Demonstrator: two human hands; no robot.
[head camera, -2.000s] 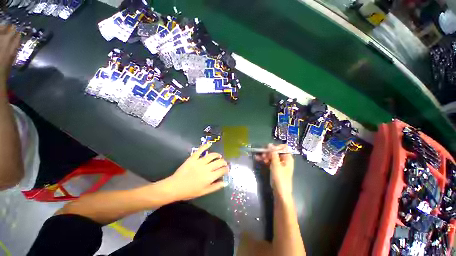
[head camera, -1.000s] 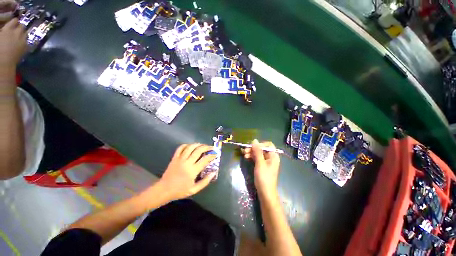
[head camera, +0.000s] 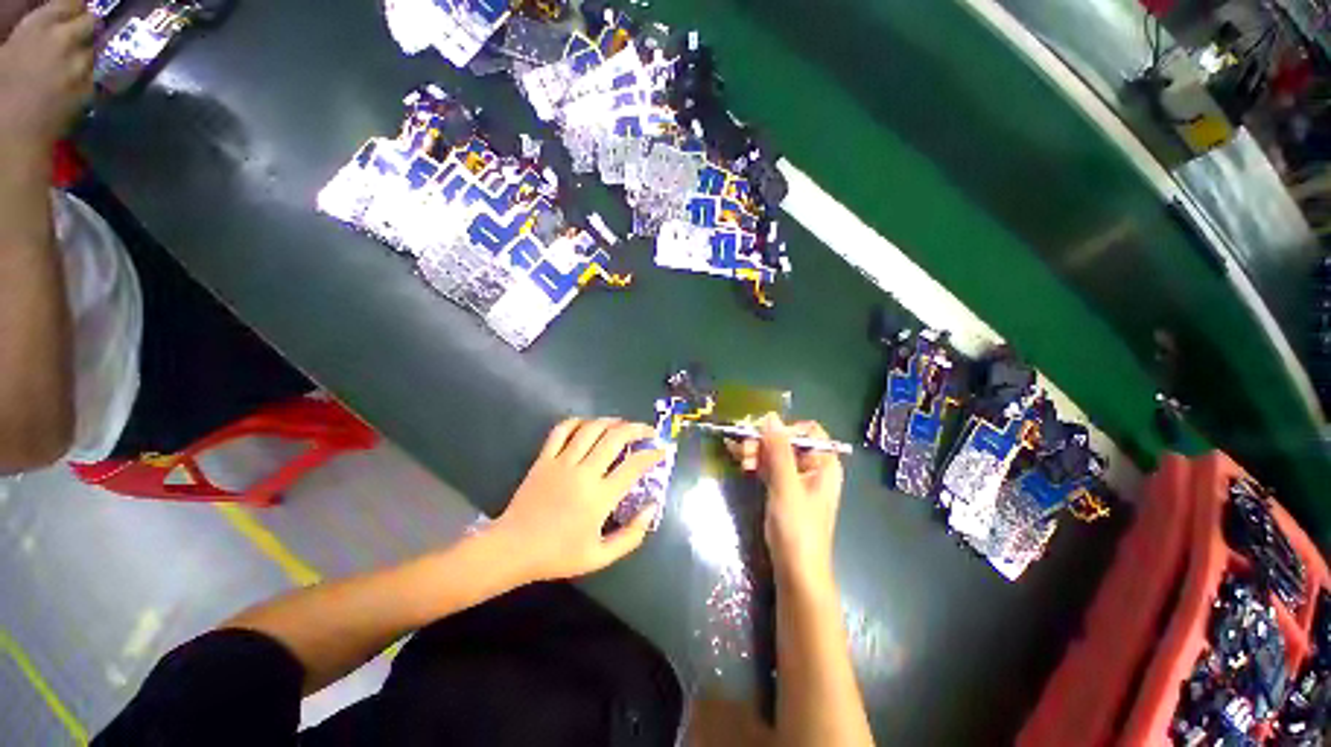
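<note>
A narrow circuit board (head camera: 644, 492) lies on the dark green bench, its black-tipped end pointing away from me. My left hand (head camera: 577, 496) holds it down, fingers over its left side. My right hand (head camera: 788, 474) holds a slim white pointed tool (head camera: 812, 442) like a pen. The tool's tip is at the upper part of the board, beside the orange-yellow flex; whether it touches cannot be told. A translucent yellow sheet (head camera: 752, 401) lies just right of the board, partly hidden by my right hand and the tool.
Overlapping boards lie beyond to the left (head camera: 467, 234) and to the right (head camera: 1007, 474). A red tray (head camera: 1121, 628) of dark parts stands at the right. Small specks (head camera: 727, 598) lie nearer me. Another person's arm (head camera: 32, 292) is at the left, above a red stool (head camera: 234, 453).
The view has shifted. Since the earliest frame, the tool tip has moved from the yellow sheet to the board's upper end. Over the last second both hands have stayed at the board.
</note>
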